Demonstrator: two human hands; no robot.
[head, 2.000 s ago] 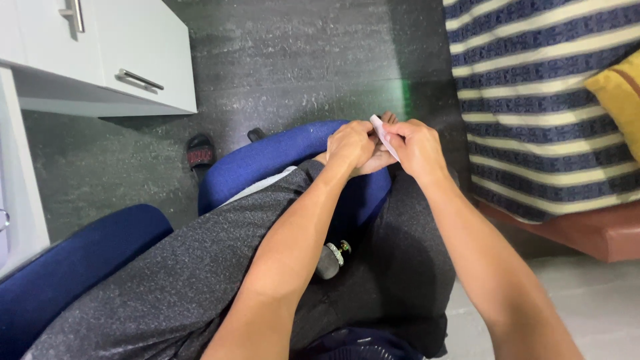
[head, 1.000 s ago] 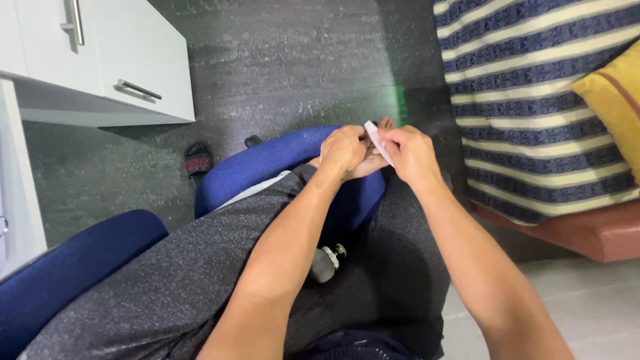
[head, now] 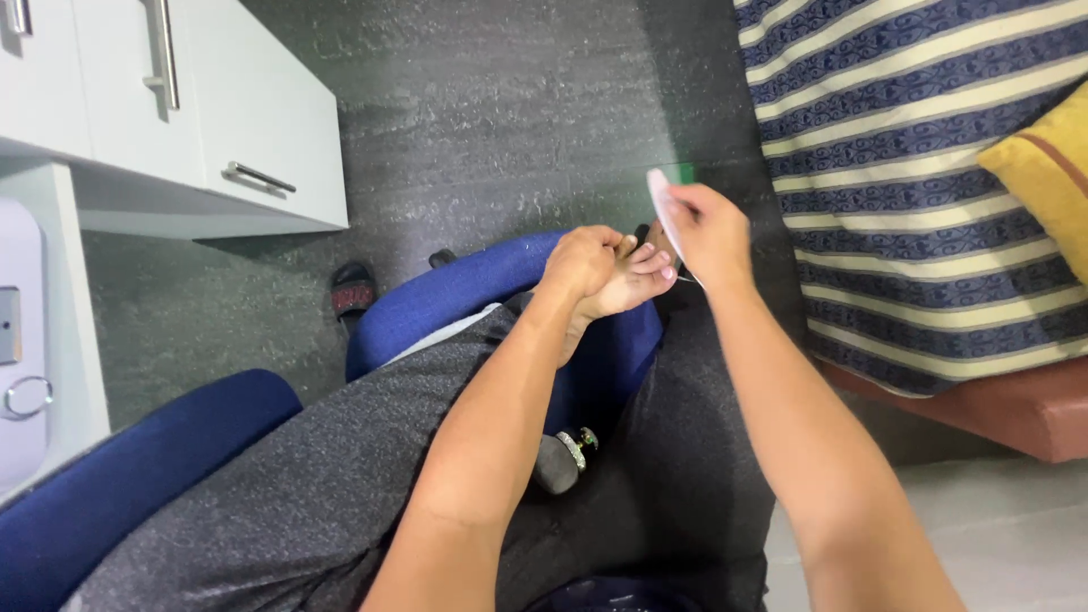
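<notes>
My bare foot (head: 625,285) rests across the blue chair seat, its toes pointing right. My left hand (head: 582,262) grips the foot near the smaller toes. A flat, pale pinkish-white strip, perhaps a nail file (head: 664,206), is held in the fingers of my right hand (head: 707,231), just beyond the toes. The strip and hand are slightly blurred, and the strip's lower end is partly hidden. Below the foot, on the chair between my dark-trousered legs, lies a small grey object with a glittery band (head: 565,459); its kind is unclear.
The blue chair (head: 459,285) is under my leg, with a blue armrest or second seat (head: 153,459) at lower left. A black slide sandal (head: 352,293) lies on the dark floor. White cabinets (head: 272,110) stand left; a striped cover (head: 918,187) and yellow cushion (head: 1045,178) are right.
My right hand and the pale strip have moved away from the toes, up and to the right. The toes are now more exposed. My left hand remains on the foot.
</notes>
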